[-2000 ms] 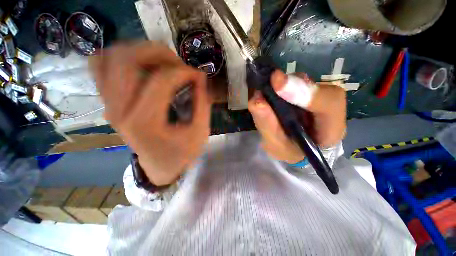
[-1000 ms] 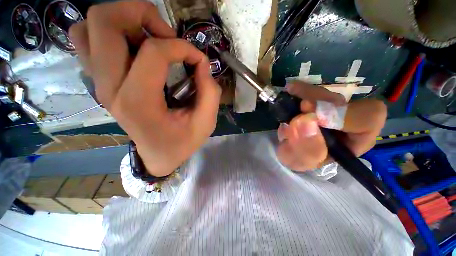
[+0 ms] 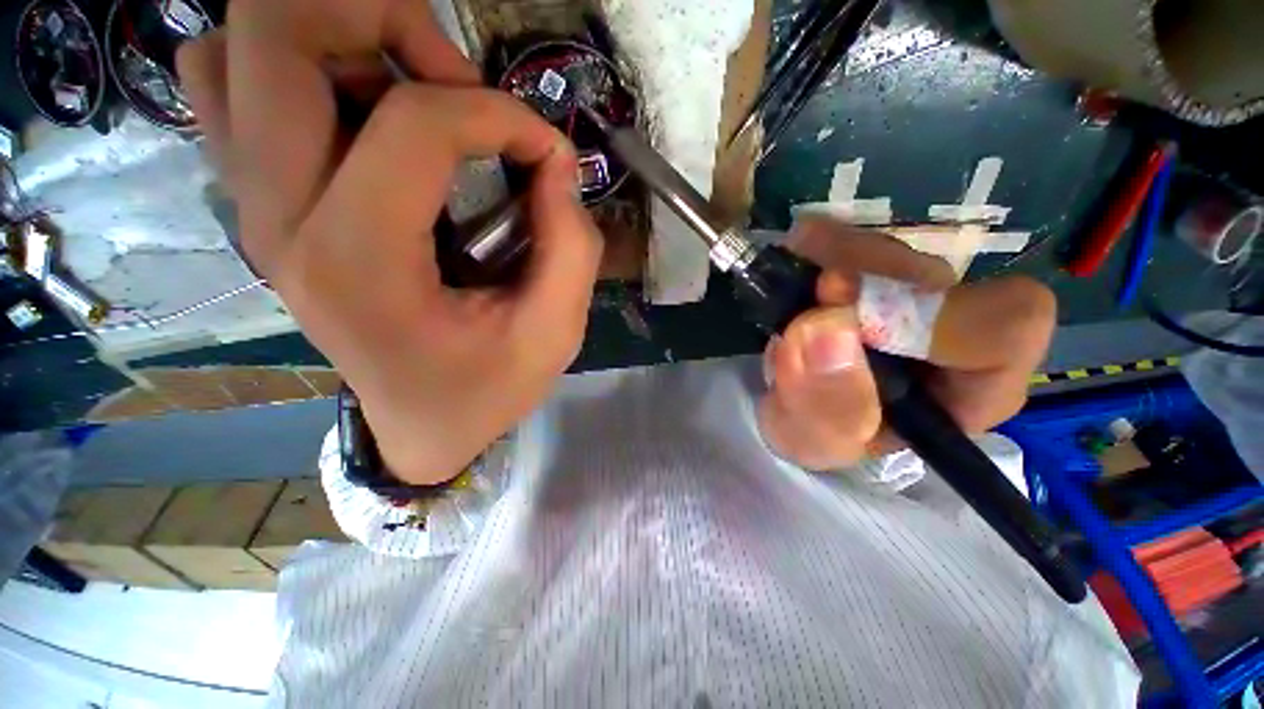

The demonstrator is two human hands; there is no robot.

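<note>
My right hand (image 3: pixel 908 339) holds the black soldering iron (image 3: pixel 970 464) like a pen, a white wrap on one finger. The iron's metal barrel (image 3: pixel 672 187) points up-left, its tip over the circuit board in a round dark housing (image 3: pixel 562 90). The housing sits in the brown fixture (image 3: pixel 631 256). My left hand (image 3: pixel 430 236) is curled with thumb and forefinger pinched at the housing's lower left edge. A thin solder wire (image 3: pixel 208 302) runs from the left into this hand; its end is hidden. A silver part (image 3: pixel 492 236) shows through the gap in the fingers.
Two round housings (image 3: pixel 63 63) lie at upper left by a white pad (image 3: pixel 153 208). Small silver cells (image 3: pixel 63 288) lie far left. Black thin tools (image 3: pixel 818 63) lie right of the fixture. A beige pot (image 3: pixel 1206 56), red pen (image 3: pixel 1120 208), blue pen (image 3: pixel 1148 243) and tape roll (image 3: pixel 1223 229) are right.
Since the oldest frame, my left hand has moved up-left and my right hand right. The iron's tip has come down to the board. Over the last second both hands have barely moved.
</note>
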